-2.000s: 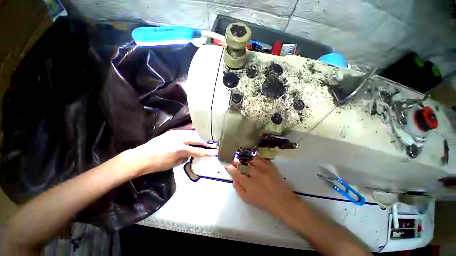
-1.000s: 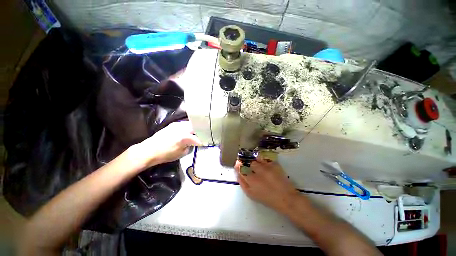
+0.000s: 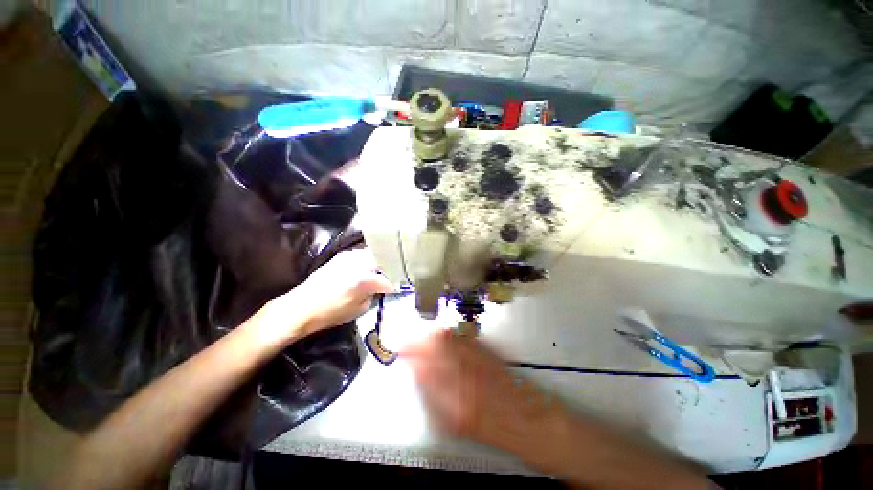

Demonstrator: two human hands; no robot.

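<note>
The shiny dark brown garment (image 3: 211, 258) lies crumpled left of the sewing machine's cream head (image 3: 593, 230), its edge running in behind the head's left end. My left hand (image 3: 340, 287) is on the garment's edge beside the needle area; its fingertips are partly hidden by the head, so its hold cannot be told. My right hand (image 3: 455, 378) is blurred, over the bed just in front of the tension knob (image 3: 468, 308); its fingers are too blurred to read.
Blue-handled snips (image 3: 670, 352) lie on the bed right of my right hand. A compartment tray (image 3: 804, 416) sits far right. A light-blue lamp (image 3: 314, 115) is behind the head's left end. A grey tray (image 3: 574, 100) with small items stands behind the head, by the wall.
My right hand has moved from the tension knob toward the front left and is now blurred. My left hand stays by the garment's edge. The whole view has shifted slightly.
</note>
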